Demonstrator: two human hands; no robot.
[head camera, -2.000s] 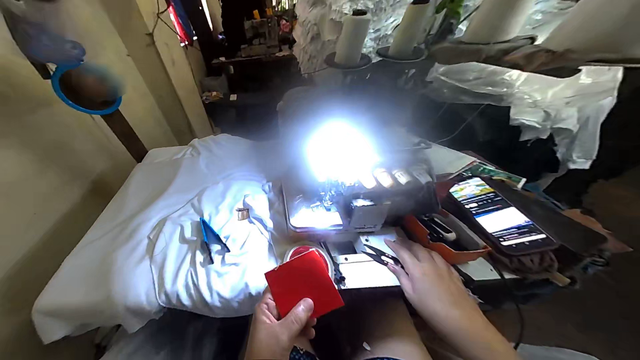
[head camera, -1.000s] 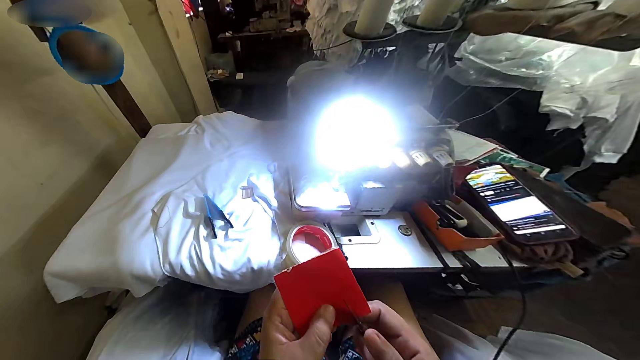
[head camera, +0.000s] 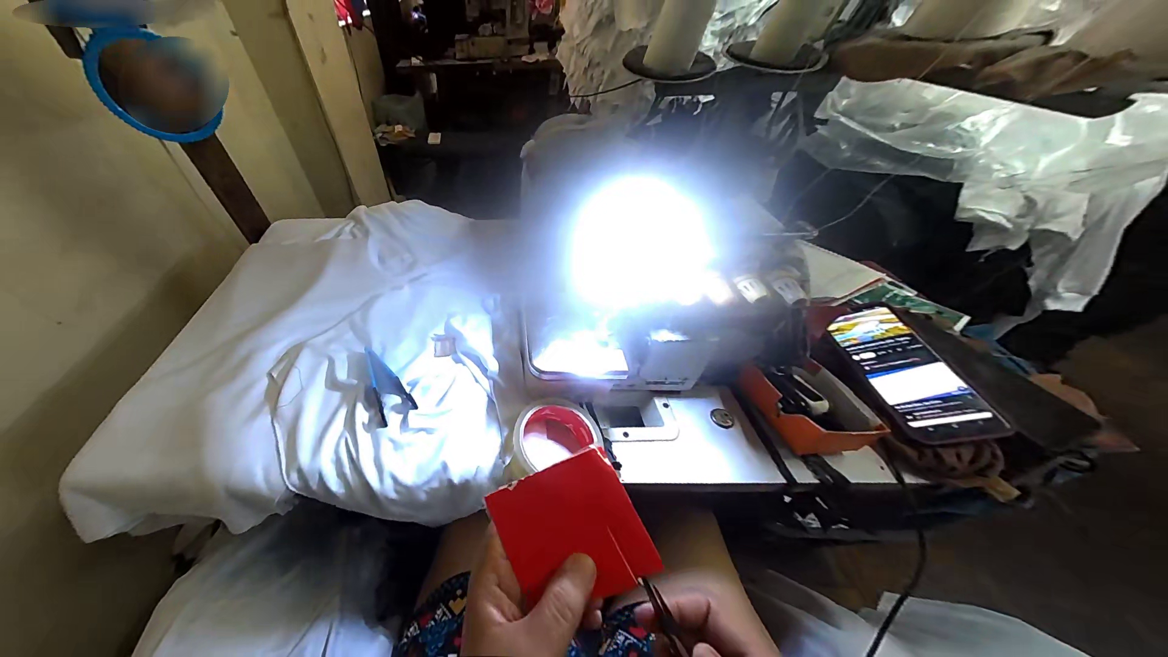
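My left hand (head camera: 538, 593) grips a red square sheet (head camera: 573, 525) with the thumb on its face, above my lap. At the sheet's lower right edge my right hand (head camera: 716, 616) holds a small dark metal cutting tool (head camera: 664, 610), either thread snips or tweezers. Its tip touches the sheet, where a thin pale line runs up from it. Just behind the sheet, a roll of tape (head camera: 522, 438) with a red inside lies near the edge of the sewing machine table (head camera: 684, 461). The lower ends of the tool are partly hidden by my fingers.
A bright lamp (head camera: 641, 242) hides much of the sewing machine. White fabric (head camera: 392, 465) with a blue-and-black tool (head camera: 388, 383) is at left. An orange box (head camera: 812, 433) and a lit phone (head camera: 917, 379) are at right. A dark cable (head camera: 912, 570) hangs down. Thread cones (head camera: 680, 36) stand behind.
My right hand has moved from the table, where it was at the dark tool, to the sheet's lower right edge. The sheet stays in my left hand, and a thin line now shows in it.
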